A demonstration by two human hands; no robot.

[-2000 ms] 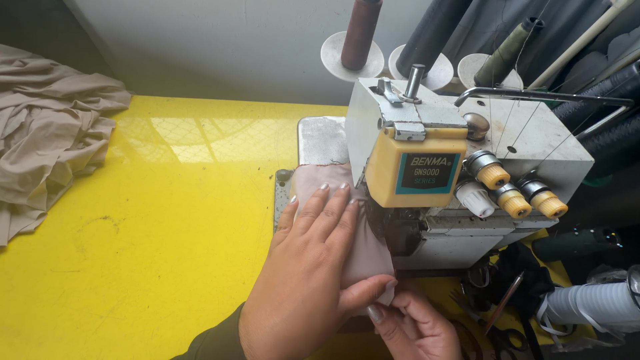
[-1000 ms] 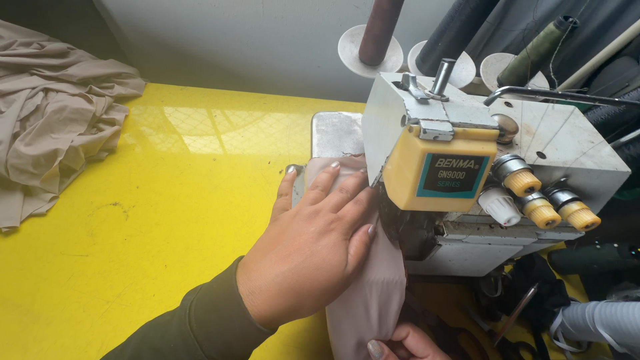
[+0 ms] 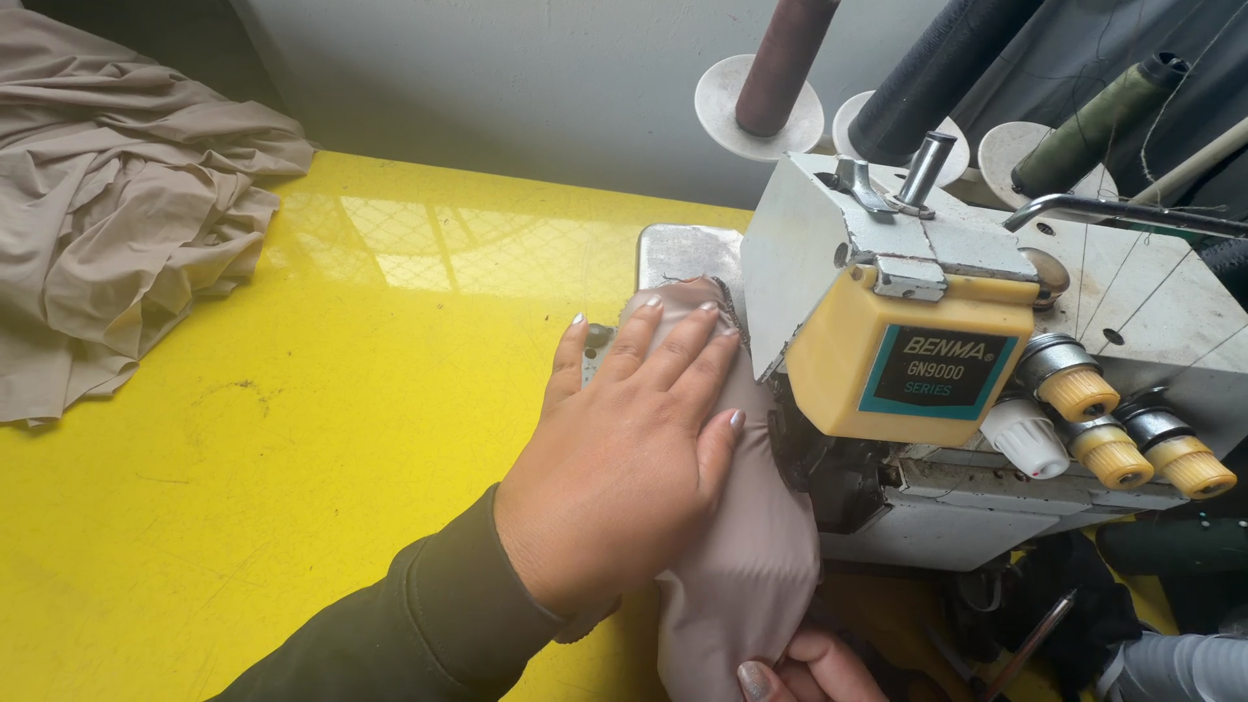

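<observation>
A strip of beige-pink fabric (image 3: 751, 546) lies along the bed of a Benma overlock sewing machine (image 3: 916, 341), its far end on the metal plate (image 3: 687, 255) left of the machine head. My left hand (image 3: 634, 439) rests flat on the fabric with its fingers spread, close to the machine head. At the bottom edge, my right hand (image 3: 809, 673) pinches the near end of the fabric between thumb and fingers; part of this hand is out of view. Dark stitching shows on the fabric's far right edge. The machine head hides the needle.
Crumpled beige fabric (image 3: 127, 214) lies at the left on the yellow table (image 3: 390, 468). Thread cones (image 3: 785, 68) stand behind the machine, with tension knobs (image 3: 1077, 390) on its front. A tool with a metal shaft (image 3: 1038, 639) and a pale grey roll (image 3: 1185, 668) are at the lower right.
My right hand has moved down along the fabric, away from my left hand. More of the strip shows between them, and my left thumb has come off the fabric's near part. The view has shifted slightly.
</observation>
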